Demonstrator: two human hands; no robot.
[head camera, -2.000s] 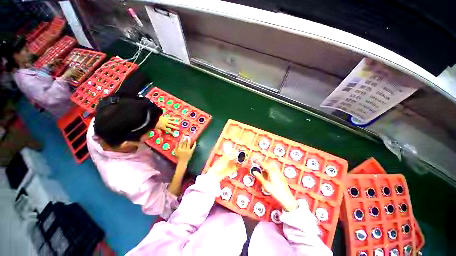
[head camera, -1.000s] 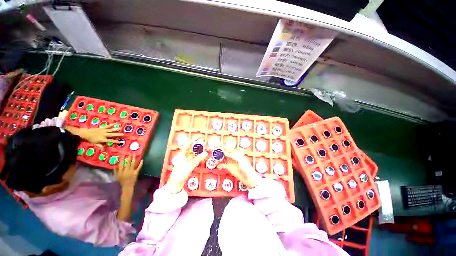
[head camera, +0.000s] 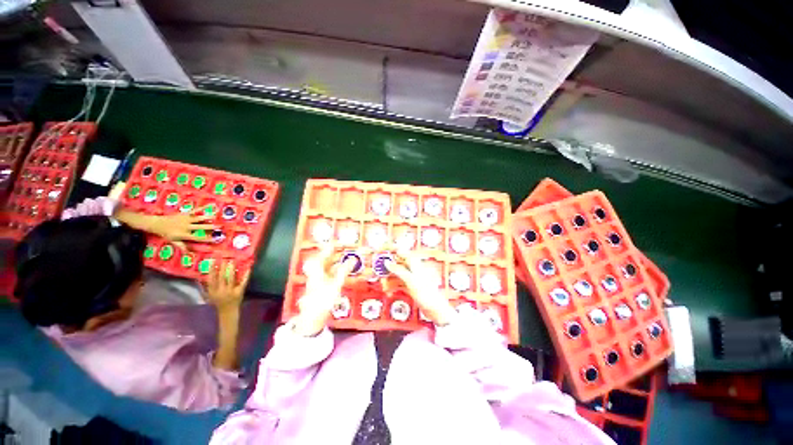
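A pale orange parts tray (head camera: 398, 189) lies in front of me, with whitish discs in most of its square pockets and bare pockets at its top left. My left hand (head camera: 322, 287) holds a dark-faced watch head (head camera: 350, 263) over the tray's middle. My right hand (head camera: 419, 287) holds another dark-faced watch head (head camera: 383, 264) beside it. The two watch heads are side by side with a small gap between them. My fingers cover some pockets under them.
A deeper orange tray (head camera: 567, 331) with dark and silvery discs lies angled at right on another tray. At left a neighbour in pink (head camera: 143, 348) works over a red tray (head camera: 265, 211). A colour chart (head camera: 513, 74) hangs ahead. A white block (head camera: 681, 344) and keyboard (head camera: 748, 337) are at right.
Since two seconds ago the view has swung right, showing the right tray fully. Both hands keep their watch heads, now level and side by side. The neighbour's hands have shifted little.
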